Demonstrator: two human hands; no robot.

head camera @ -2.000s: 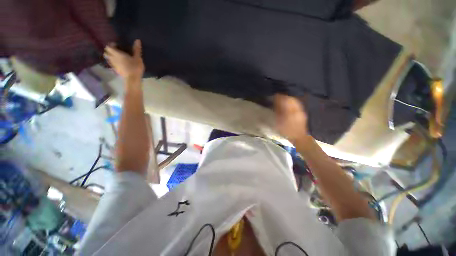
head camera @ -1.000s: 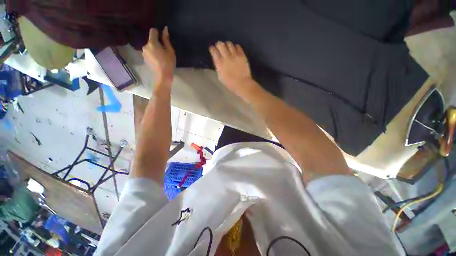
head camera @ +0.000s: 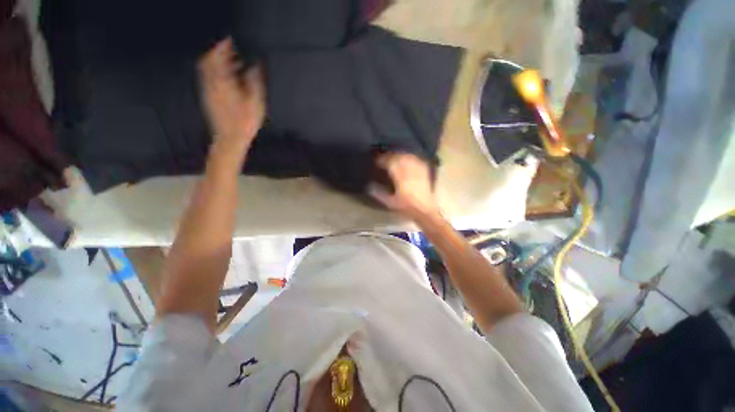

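Observation:
A large black garment panel (head camera: pixel 322 96) lies spread on the cream pressing table cover (head camera: pixel 298 211). My left hand (head camera: pixel 232 105) is over the panel's middle, fingers apart and slightly blurred; it seems to hold nothing. My right hand (head camera: pixel 405 183) is at the panel's near right corner, where the edge is bunched and dark at the fingertips; whether the fingers grip it is hard to tell. The steam iron (head camera: pixel 504 113), with an orange-yellow handle, stands right of the panel, untouched.
Maroon fabric (head camera: pixel 24 121) lies at the left end of the table. A brown iron rest (head camera: pixel 551 193) is at the right end. A yellow hose (head camera: pixel 568 298) hangs down from the iron's side. A dark flat object (head camera: pixel 48 224) lies at the left table edge. Pale blue cloth (head camera: pixel 669 137) is at far right.
The view has swung right. My hands were close together at the panel's left near edge; now my left hand is over the middle and my right hand is at the right corner.

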